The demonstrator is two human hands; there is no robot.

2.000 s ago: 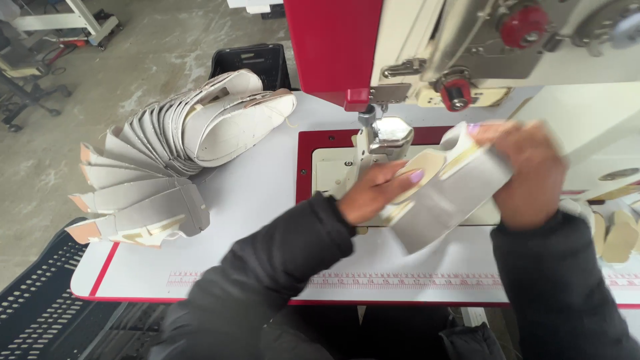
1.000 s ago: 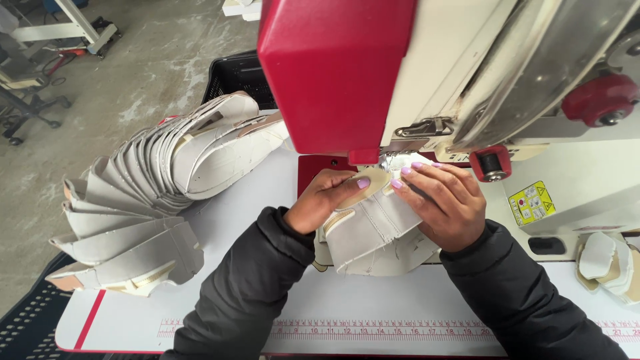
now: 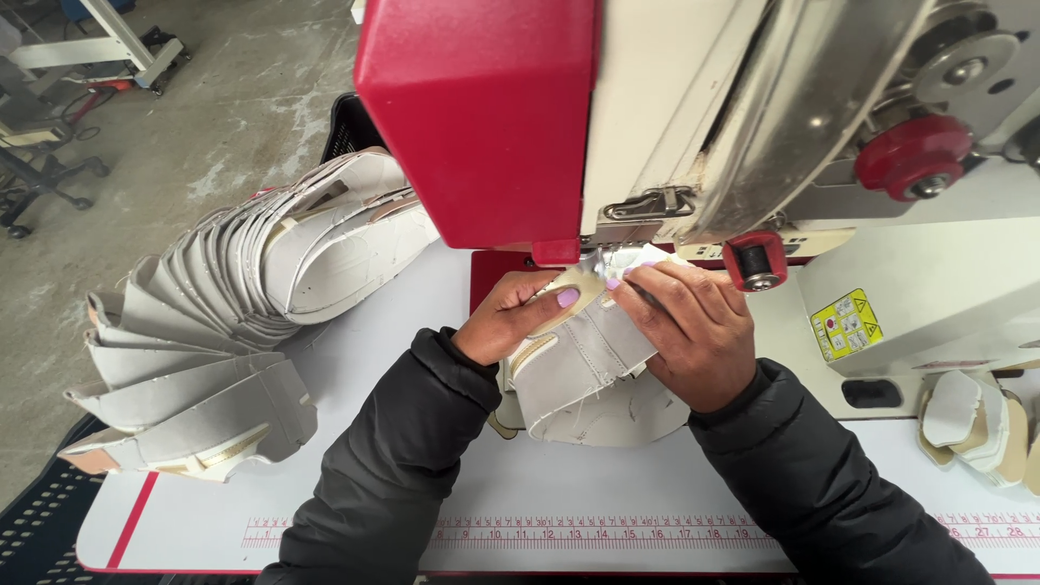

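Observation:
A light grey shoe upper (image 3: 581, 357) lies under the head of a red and cream industrial sewing machine (image 3: 487, 114). My left hand (image 3: 513, 315) pinches a beige padded piece (image 3: 573, 296), probably a shoe tongue, at the upper's edge, thumb on top. The fingers of my right hand (image 3: 686, 325) press the upper and a white edge close beside the presser foot (image 3: 597, 264). The needle point itself is hard to make out. A curved row of nested grey uppers (image 3: 236, 276) rests on the left of the white table.
Printed rulers (image 3: 601, 534) run along the front of the table (image 3: 390, 487). White and beige padded pieces (image 3: 975, 422) are stacked at the right. Black plastic crates (image 3: 41, 520) stand at the left and behind the uppers. A thread bobbin (image 3: 754, 260) sits on the machine head.
Two seconds ago both hands held the upper and beige piece in front of the machine. They have since come to the presser foot and stayed there. The view has moved closer to the machine.

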